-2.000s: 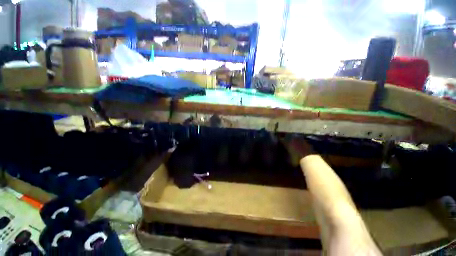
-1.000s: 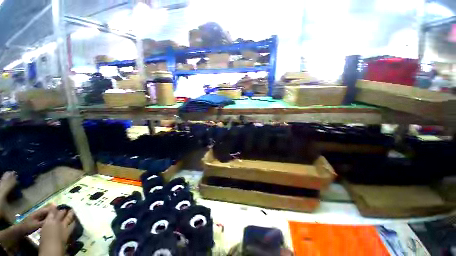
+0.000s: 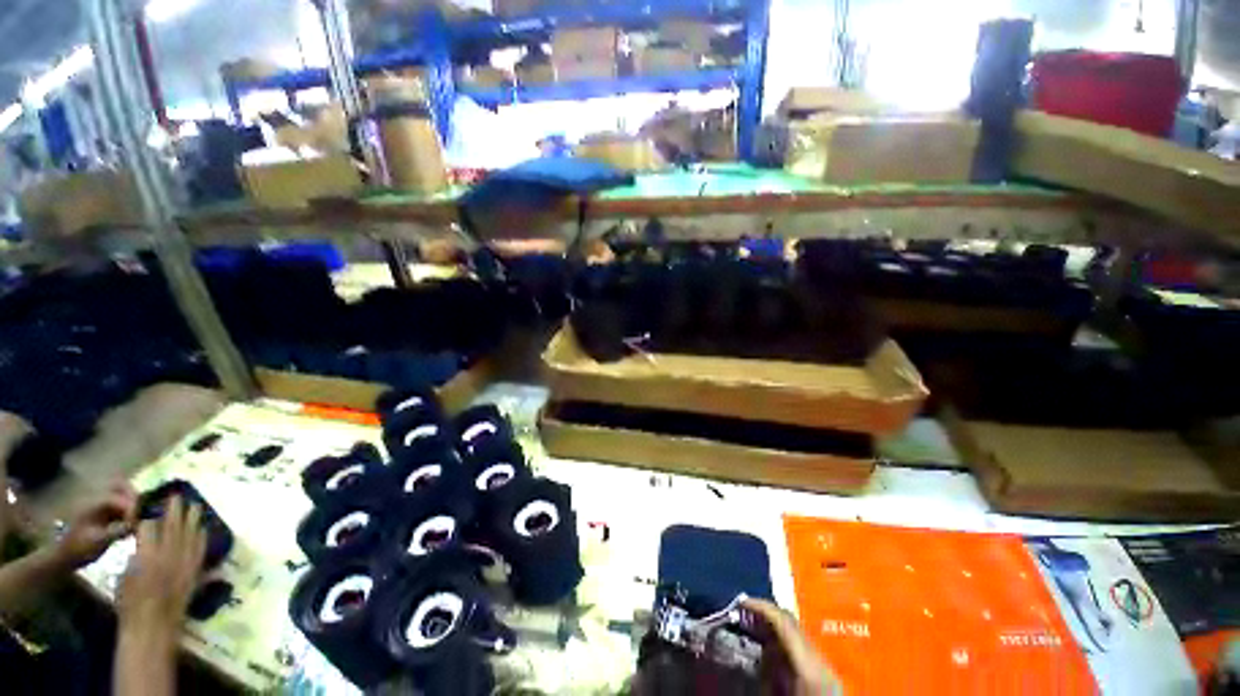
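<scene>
My right hand (image 3: 800, 655) is at the bottom edge, cut off by it, with its fingers around the right side of a dark speaker housing (image 3: 707, 646). A white wire and small pale details show on the housing's top. My left hand cannot be made out. A dark navy rounded pad (image 3: 715, 560) lies flat on the bench just beyond the housing. Clustered dark housings (image 3: 433, 533) with bright white rings stand to the left. A small grey metallic fixture (image 3: 544, 621) is beside them.
Two stacked cardboard trays (image 3: 707, 449) with dark units are at centre. Another cardboard tray (image 3: 1088, 469) is at right. An orange carton sheet (image 3: 938, 605) covers the bench at right. Another person's hands (image 3: 163, 551) hold a dark unit at left. A green-topped shelf (image 3: 816, 204) crosses behind.
The view has swung down from the trays to the bench. My arm, reaching into the tray area two seconds ago, is now back; my right hand is on a dark housing at the bottom edge.
</scene>
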